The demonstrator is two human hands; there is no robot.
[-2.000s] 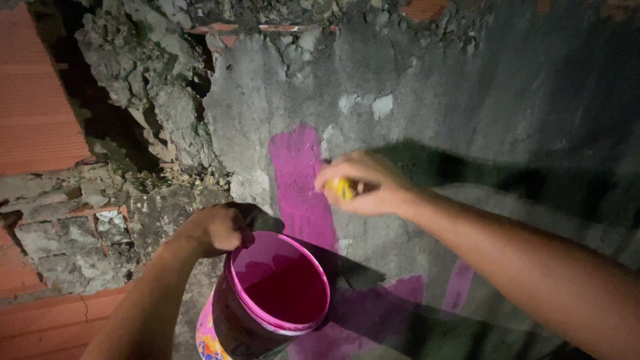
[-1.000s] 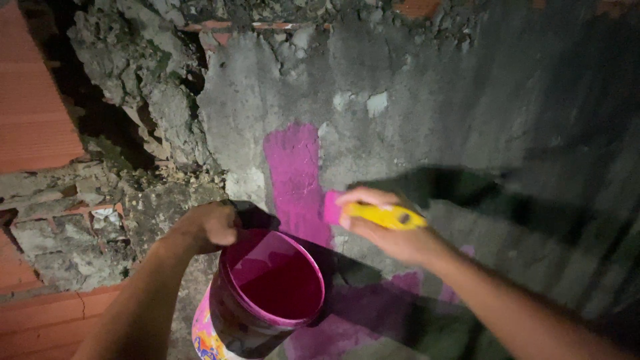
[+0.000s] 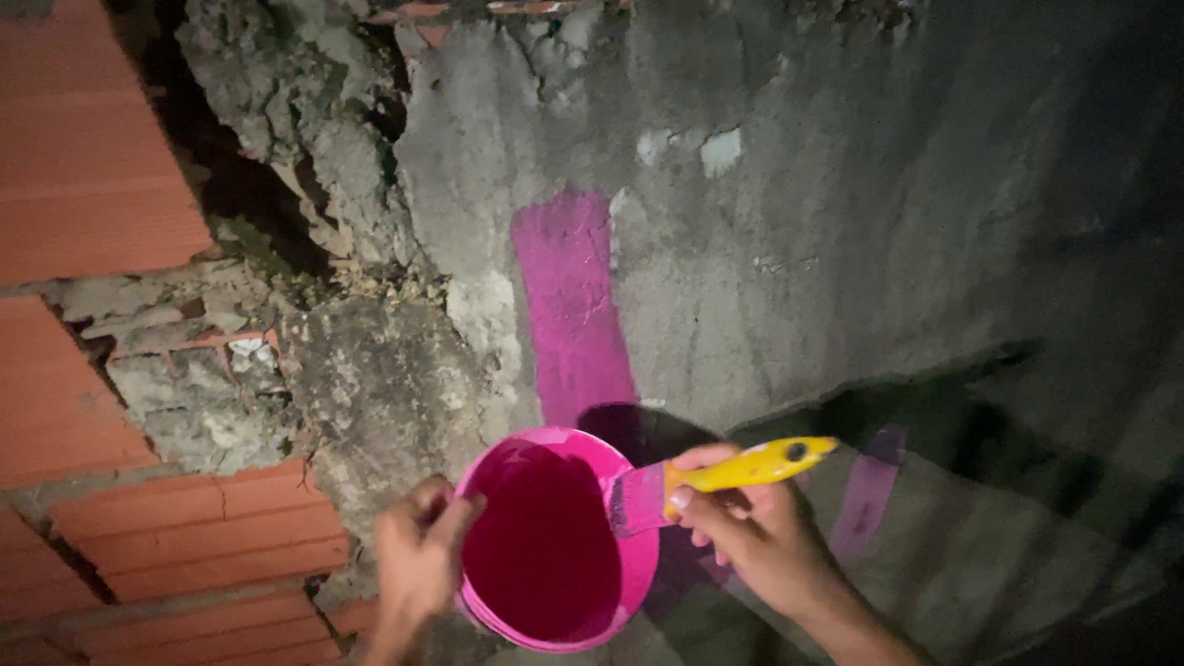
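Observation:
My left hand [image 3: 421, 546] grips the left rim of a plastic bucket [image 3: 640, 573], thumb over the edge. Deep pink paint [image 3: 546, 546] lies inside it. In my right hand [image 3: 749, 527] is a paintbrush [image 3: 712, 474] with a yellow handle; its pink-coated bristles are over the bucket's right inner rim. Whether the bristles touch the rim cannot be told. Behind the bucket, a broad upright stripe of pink paint [image 3: 575, 305] marks the grey plastered wall [image 3: 795, 277].
Red hollow bricks [image 3: 83, 157] and crumbling mortar [image 3: 370, 370] show at the left. A smaller pink stroke [image 3: 868, 495] is on the wall at the right, beside dark shadows of the arms.
My right hand has brought the brush from the painted stripe down to the bucket's rim. The bucket is now seen more from above, with my left hand still on its rim.

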